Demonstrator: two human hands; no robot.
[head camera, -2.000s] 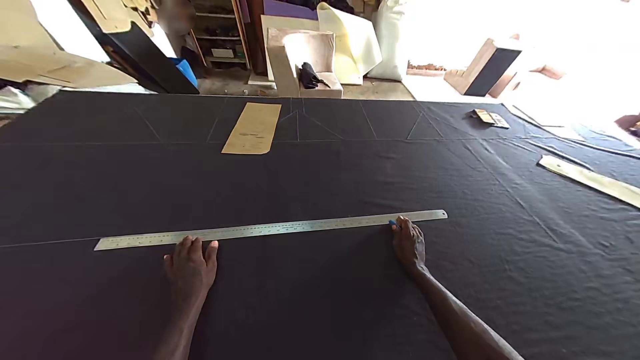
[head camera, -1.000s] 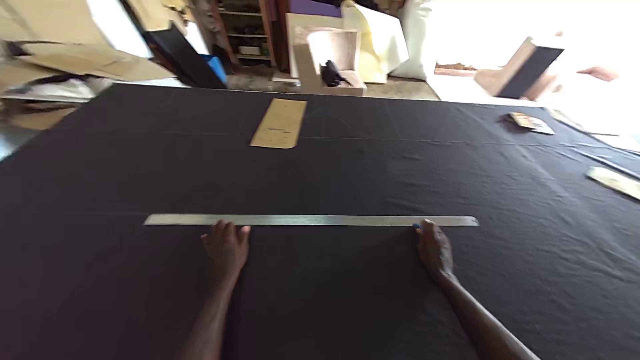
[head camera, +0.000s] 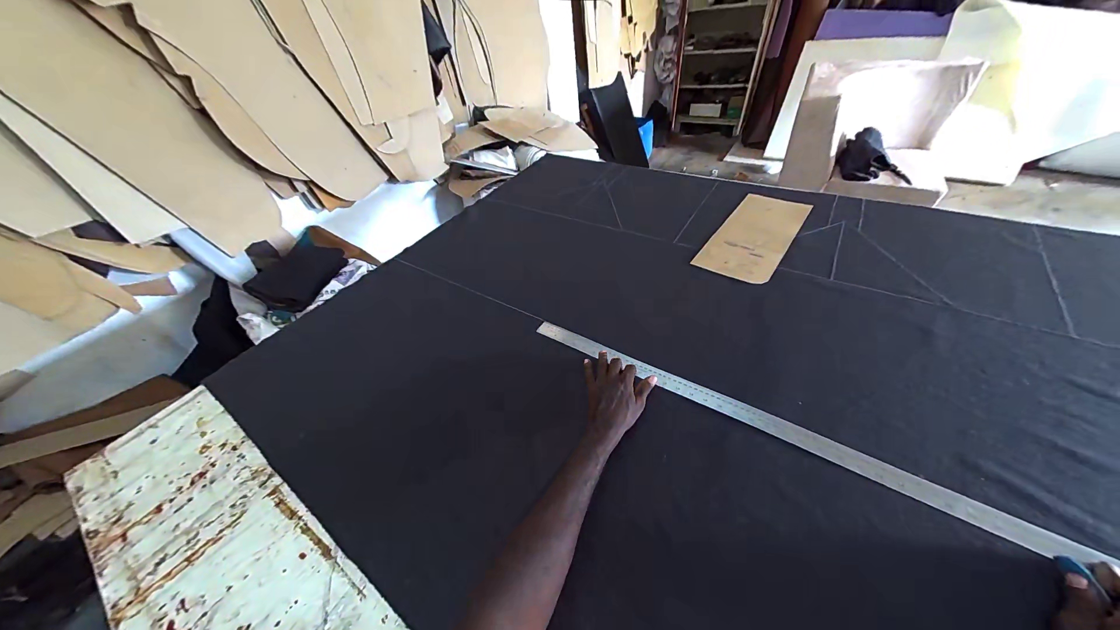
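Observation:
A long metal ruler (head camera: 770, 422) lies slantwise on dark fabric (head camera: 420, 420) spread over a table. My left hand (head camera: 615, 394) rests with its fingertips spread on the ruler near its far left end. At the bottom right corner my right hand (head camera: 1085, 599), mostly cut off, holds a small blue piece (head camera: 1074, 567), perhaps tailor's chalk, against the ruler's edge. A thin pale line (head camera: 464, 291) runs on the fabric from the ruler's left end toward the table's left edge. Beyond the ruler lies a brown card pattern piece (head camera: 752, 238) among other drawn lines.
Bare stained tabletop (head camera: 219, 525) shows at the lower left. Many card patterns (head camera: 236, 87) hang on the left wall, above folded dark cloth (head camera: 297, 276). Behind the table stand a shelf unit (head camera: 717, 61) and a pale seat-like frame (head camera: 910, 105) with a black item on it.
The view has swung strongly to the left, bringing the wall patterns and the table's left end into sight. Both hands remain at the ruler.

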